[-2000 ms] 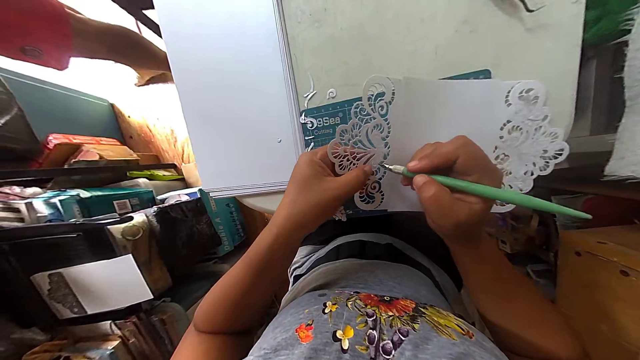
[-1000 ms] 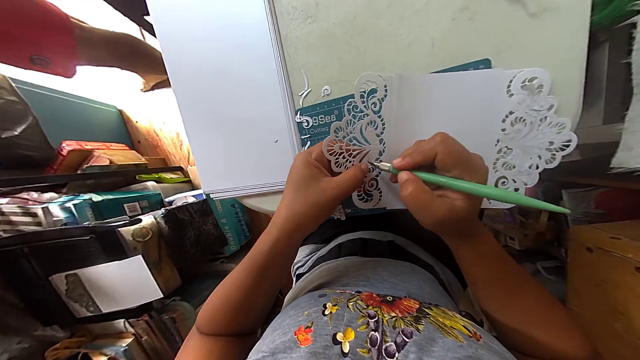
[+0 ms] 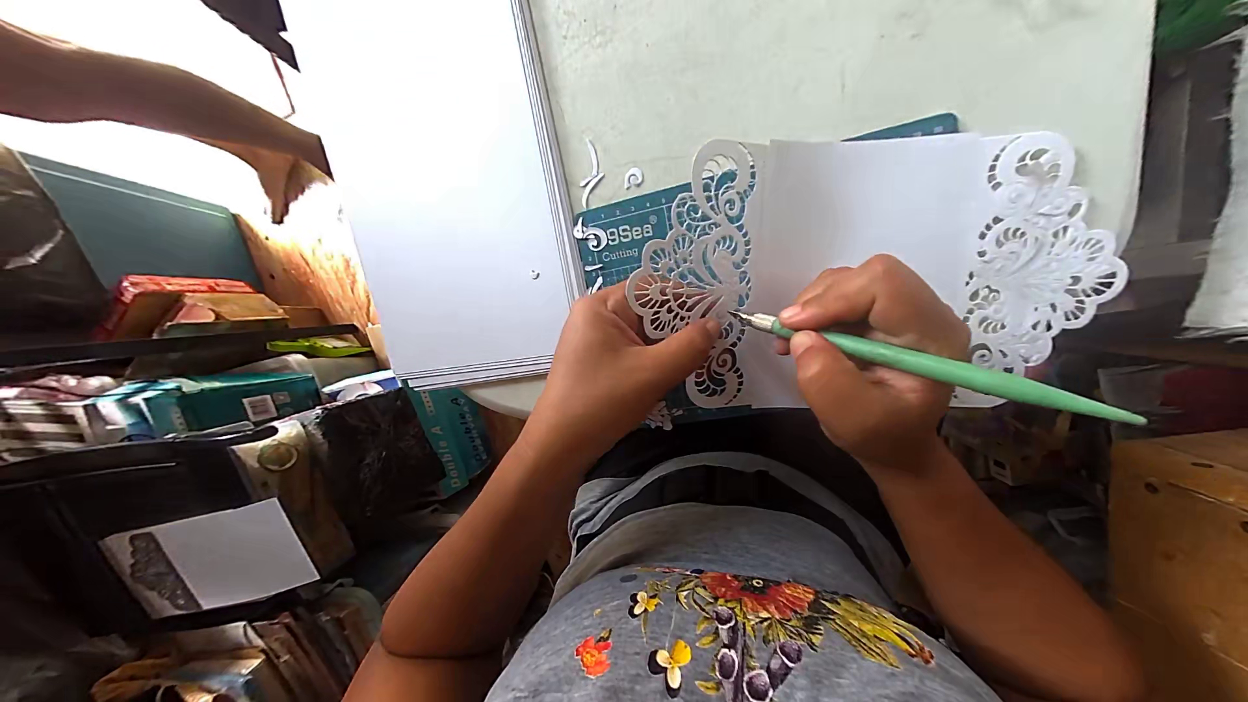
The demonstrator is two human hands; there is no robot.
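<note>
A white paper sheet with lacy cut-out borders at both sides (image 3: 868, 214) lies partly over a green cutting mat (image 3: 624, 239). My left hand (image 3: 629, 356) grips its left border, the thumb on top and the fingers beneath. Between the thumb and fingers of my right hand (image 3: 873, 351) is a craft knife with a green tapered handle (image 3: 975, 378). Its metal tip meets the left border just beside my left thumb. Small white paper offcuts (image 3: 591, 234) lie at the mat's left edge.
A stack of white sheets (image 3: 448, 195) is left of the mat on the pale table (image 3: 829, 58). Books and boxes (image 3: 244, 395) fill the far left. Another person's arm (image 3: 146, 88) shows at upper left. A wooden box (image 3: 1185, 526) stands at lower right.
The other person's red sleeve, visible at upper left in the earlier frames, is out of view. Both my hands keep their holds, with the knife tip still at the left border.
</note>
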